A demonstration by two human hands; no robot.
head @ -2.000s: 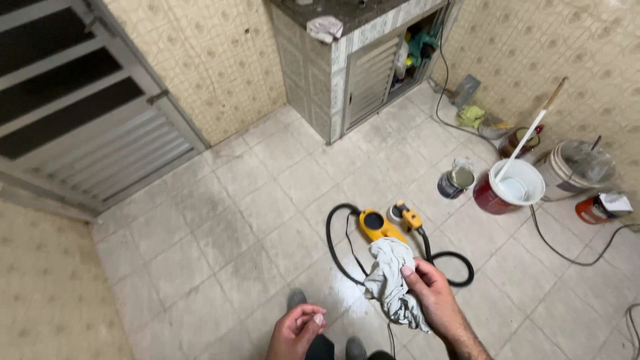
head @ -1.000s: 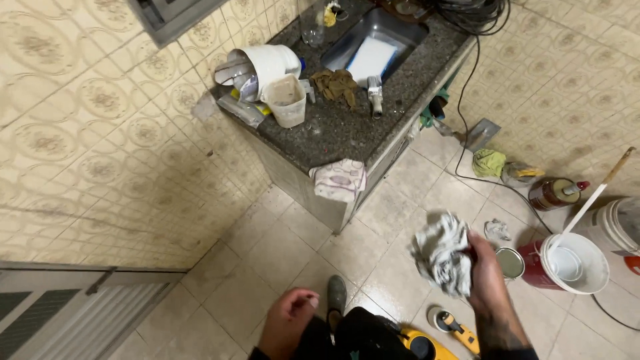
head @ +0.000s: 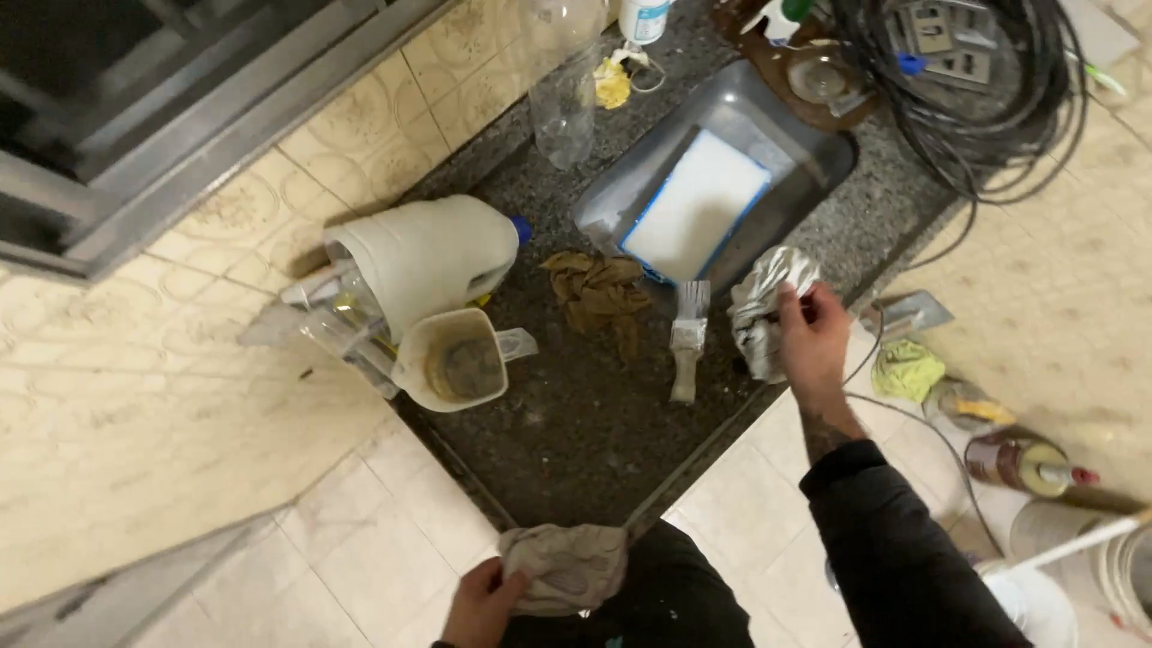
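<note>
My right hand (head: 814, 337) grips a crumpled light grey rag (head: 765, 310) at the right edge of the dark granite counter (head: 585, 450). At the counter's near corner, my left hand (head: 486, 598) pinches a folded pale cloth (head: 567, 567). Left of the grey rag lies a paintbrush (head: 688, 342) with pale bristles, and beyond it a brown crumpled cloth (head: 598, 297). A white block with blue edges (head: 697, 207) rests in a grey paint tray (head: 810, 144).
A cut white plastic jug (head: 432, 256) and a dirty plastic cup (head: 459, 360) occupy the counter's left side. A clear bottle (head: 562, 117) stands near the wall. Coiled black cable (head: 990, 135) hangs over the far right edge. Below are a trowel (head: 913, 310), a yellow-green cloth (head: 909, 369) and a white bucket (head: 1035, 603).
The view has moved to the counter. My right hand has brought the grey rag over its edge. My left hand, holding no cloth before, now grips the pale cloth at the corner.
</note>
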